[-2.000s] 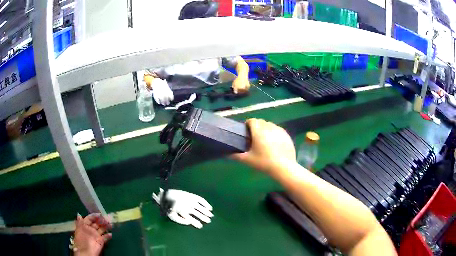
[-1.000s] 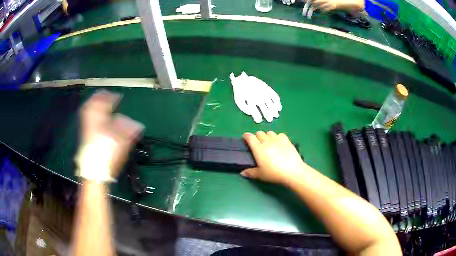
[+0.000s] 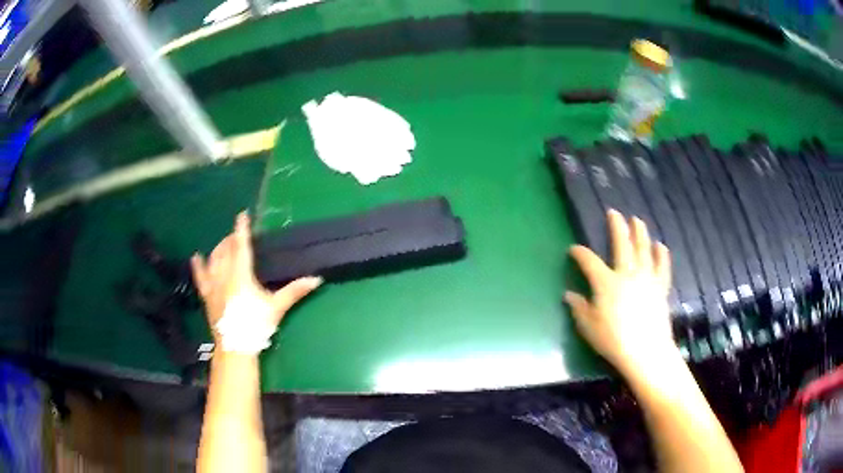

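Black power strips lie side by side on the green bench, their left end beside my left hand. My left hand, with a white wrist wrap, is spread at that end; whether it grips them I cannot tell. Dark cords lie left of it, blurred. My right hand is open, fingers apart, over the left end of a row of black power strips; contact is unclear. A white glove lies flat behind the near strips.
A clear bottle with an orange-yellow cap stands behind the row. A short black stick lies left of it. A grey metal post rises at upper left. A red bin is at lower right.
My right hand has let go of the near strips and moved right to the row. My left hand has moved from over the cords to the strips' left end. The view has shifted right.
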